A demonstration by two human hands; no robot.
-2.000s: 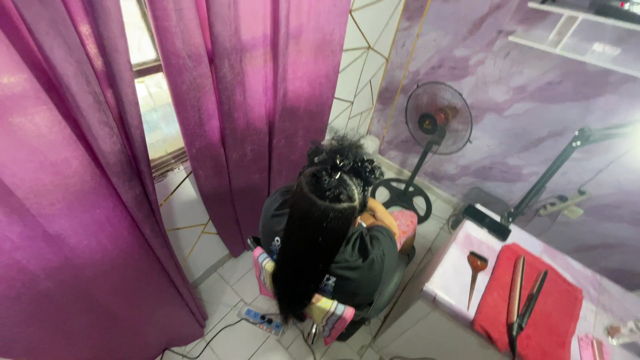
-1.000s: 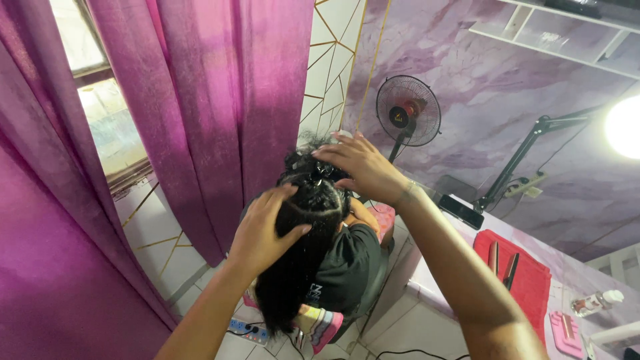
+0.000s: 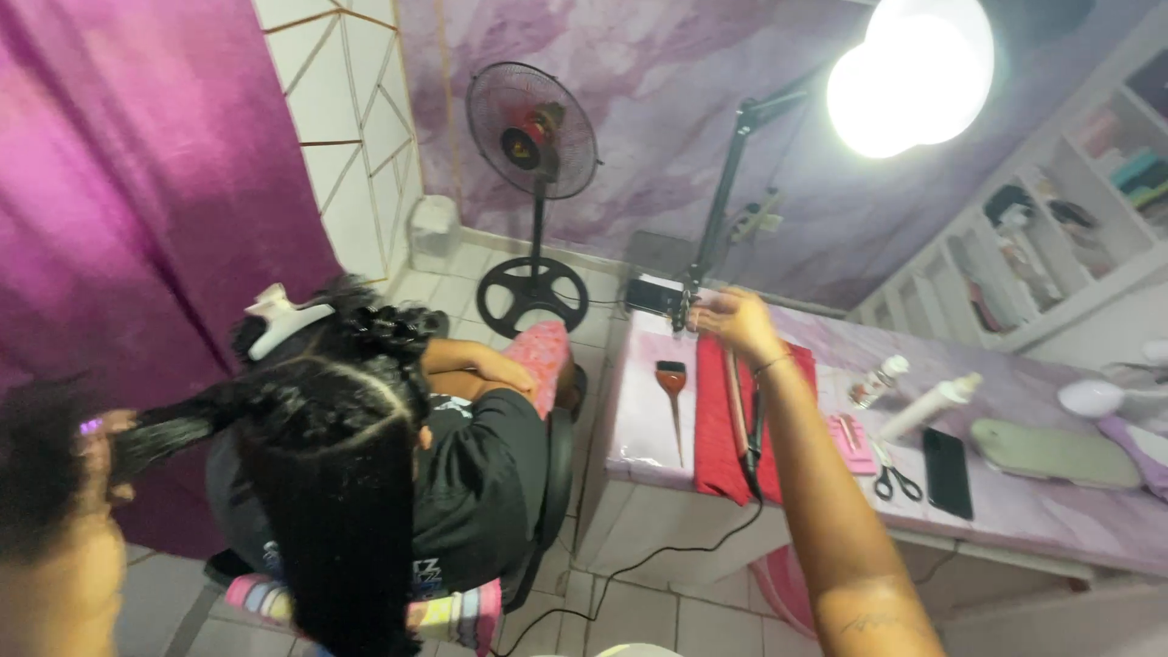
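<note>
A seated person's dark hair (image 3: 319,429) is parted into sections, the long part hanging straight down the back. My left hand (image 3: 105,456) is closed around a section of hair (image 3: 173,429) pulled out to the left. A white hair clip (image 3: 287,319) sits on top of the head. My right hand (image 3: 735,324) reaches over the far end of a red towel (image 3: 712,429), by the base of the lamp arm; whether it touches anything is unclear. On the towel lies a flat iron (image 3: 744,411), just below that hand. A tint brush (image 3: 672,392) lies left of the towel.
A pedestal fan (image 3: 532,132) stands by the wall. The marbled counter (image 3: 648,447) bears scissors (image 3: 897,479), a black phone (image 3: 947,473), a white bottle (image 3: 931,406) and a pink case (image 3: 850,443). A lit lamp (image 3: 908,73) hangs above. A cord (image 3: 657,552) runs down to the floor.
Both hands were on the hair a second ago. My right hand has since moved to the counter, while my left has drawn a section out to the left. The view has shifted right and closer.
</note>
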